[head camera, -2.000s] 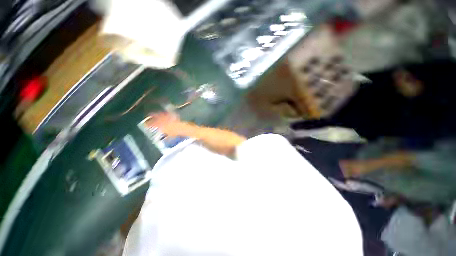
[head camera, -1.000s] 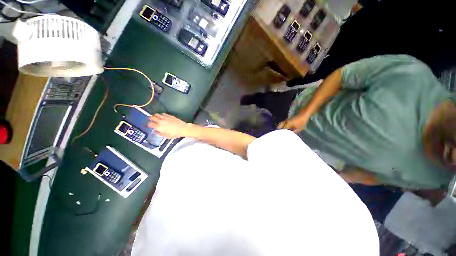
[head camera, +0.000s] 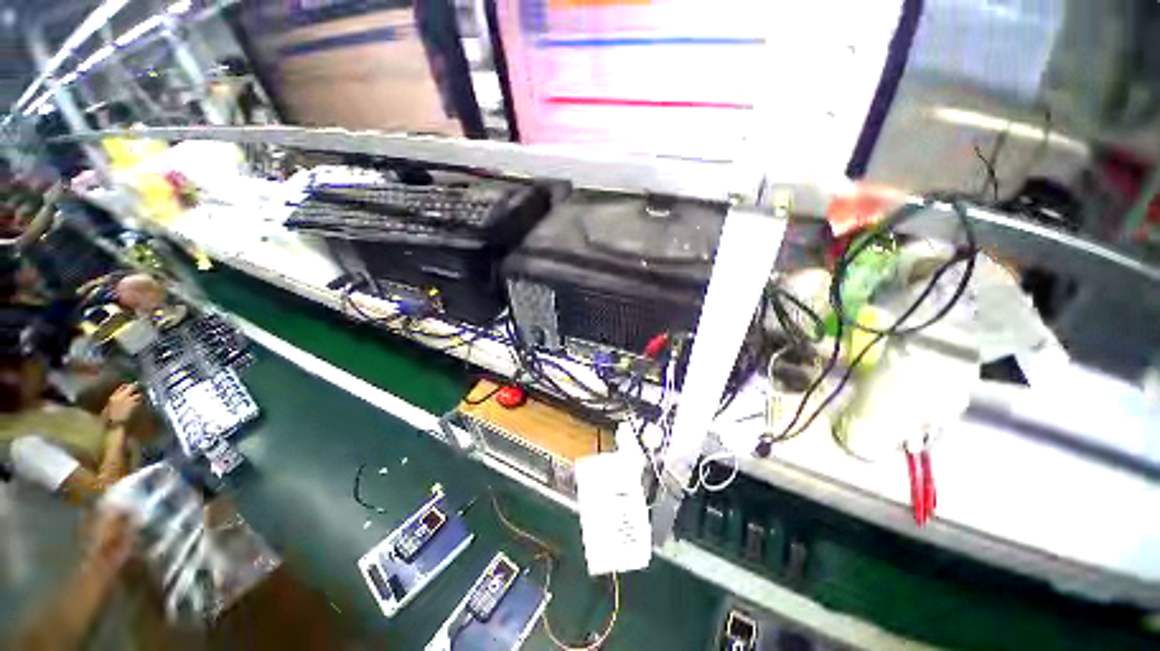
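Neither of my hands can be made out. Two test fixture plates with blue pads and pale edges lie on the green bench at the bottom. A keypad phone (head camera: 417, 534) lies on the left plate (head camera: 443, 552). Another keypad phone (head camera: 491, 588) lies on the right plate (head camera: 519, 613), which the lower picture edge cuts off. An orange-brown cable (head camera: 550, 621) loops beside the right plate. A further phone (head camera: 737, 631) shows at the bottom edge.
A white fan (head camera: 613, 511) hangs over the bench beside the wooden board (head camera: 547, 422) with its red knob (head camera: 510, 396). Black computers (head camera: 617, 274), a keyboard (head camera: 401, 206), a monitor (head camera: 662, 70) and tangled cables stand above. People and a phone tray (head camera: 204, 401) are at left; a blurred arm is lower left.
The view has swung up to the shelf and monitors. My white sleeve and the hand on the right fixture plate have left the picture. Both plates still hold phones.
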